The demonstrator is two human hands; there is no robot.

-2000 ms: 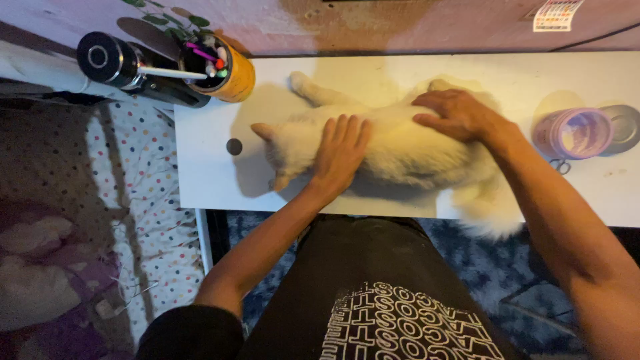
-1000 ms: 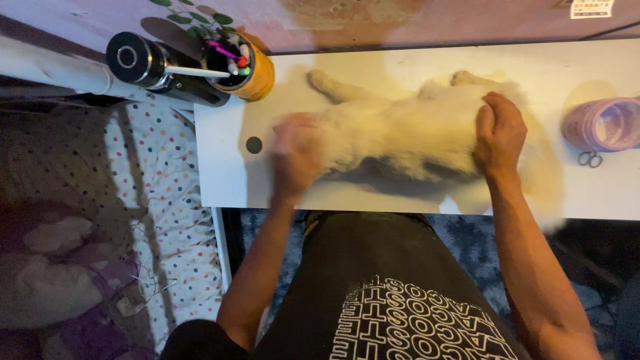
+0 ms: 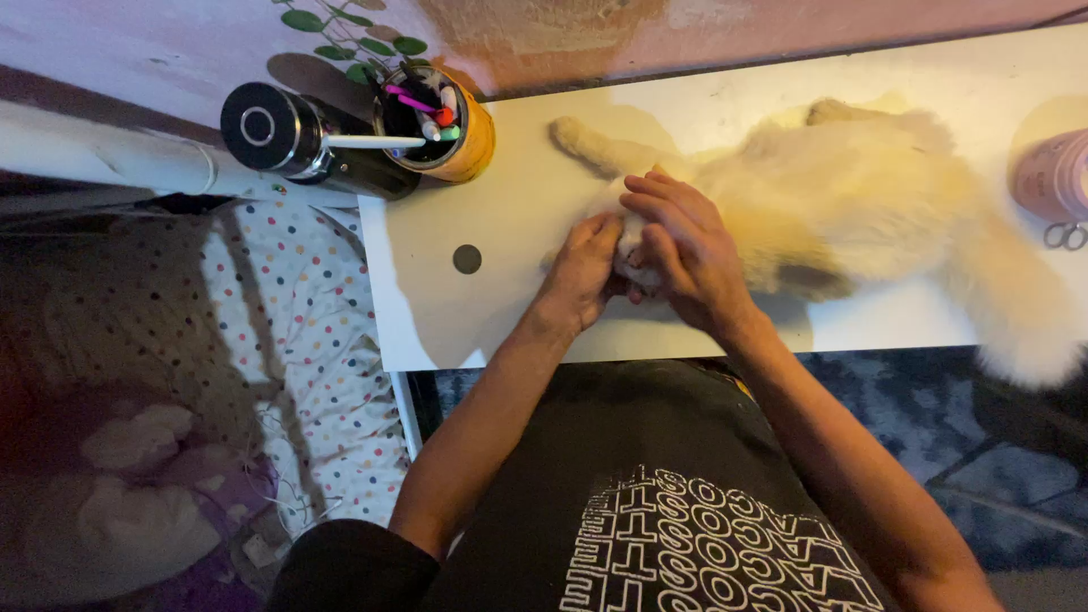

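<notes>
A long-haired white cat (image 3: 850, 195) lies on its side along the white tabletop (image 3: 527, 327), its head to the left and its bushy tail over the front edge at the right. My left hand (image 3: 585, 268) cups the far-left side of the cat's head. Across from it, my right hand (image 3: 688, 242) rests on the other side of the head, fingers spread over the face. Part of the face shows between both hands; the ears are mostly hidden. One foreleg stretches up and left toward the wall.
An orange pen pot (image 3: 473, 140) with pens and markers stands at the back left beside a black bottle (image 3: 272, 132). A round dark hole (image 3: 467, 259) marks the tabletop. At the right edge are a pink jar (image 3: 1050, 178) and scissor handles (image 3: 1065, 235). A dotted sheet (image 3: 314, 297) lies left.
My right hand has moved left from the cat's hindquarters to its head. My left hand stays by the head. The cat's head has turned so that part of its face shows.
</notes>
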